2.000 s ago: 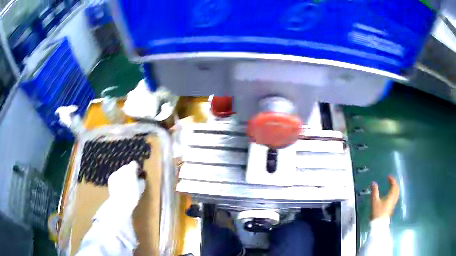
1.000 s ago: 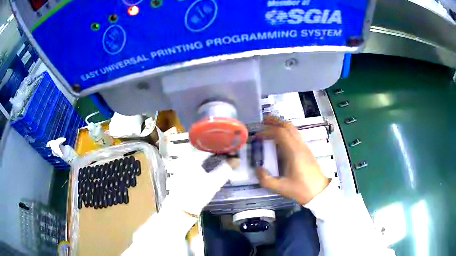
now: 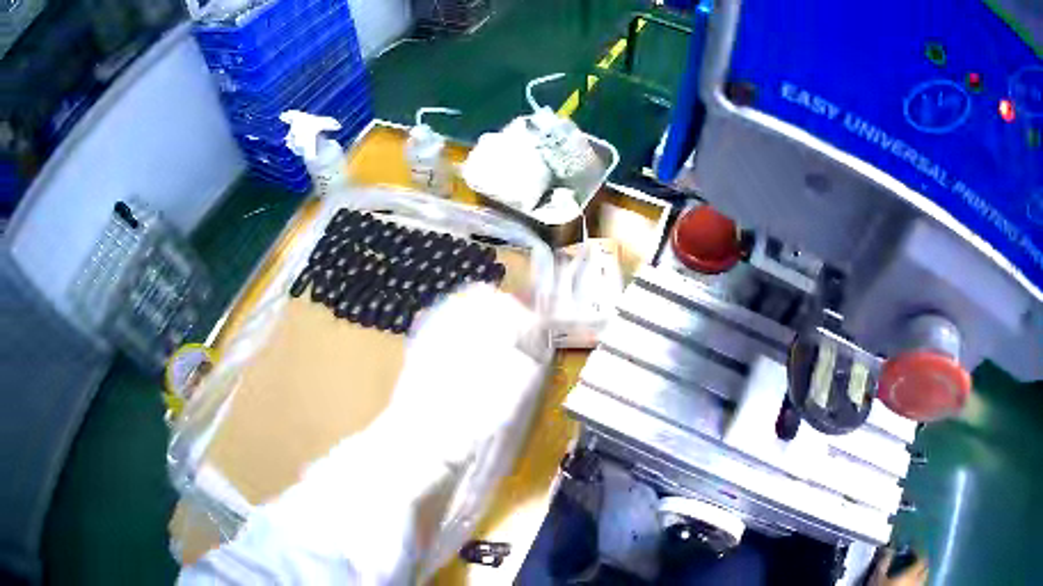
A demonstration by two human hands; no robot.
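Observation:
Rows of small black plastic parts lie in the upper half of the lined tray. My left hand, in a white glove, is over the tray at the lower right of the rows; its fingertips are blurred, and I cannot tell if it holds a part. A black part sits on the white fixture on the slotted table. The dark printing pad holder with two pale strips is above the fixture. My right hand is small and cut off at the bottom right edge.
The blue printer head and red-orange knob are at right. A second red round piece is at the table's rear left. Behind the tray are a spray bottle, a wash bottle and white wipes. Blue crates stand on the floor.
The view has turned left. My left hand has moved from the fixture to the tray. My right hand has left the fixture for the lower right. The pad holder now shows above the fixture.

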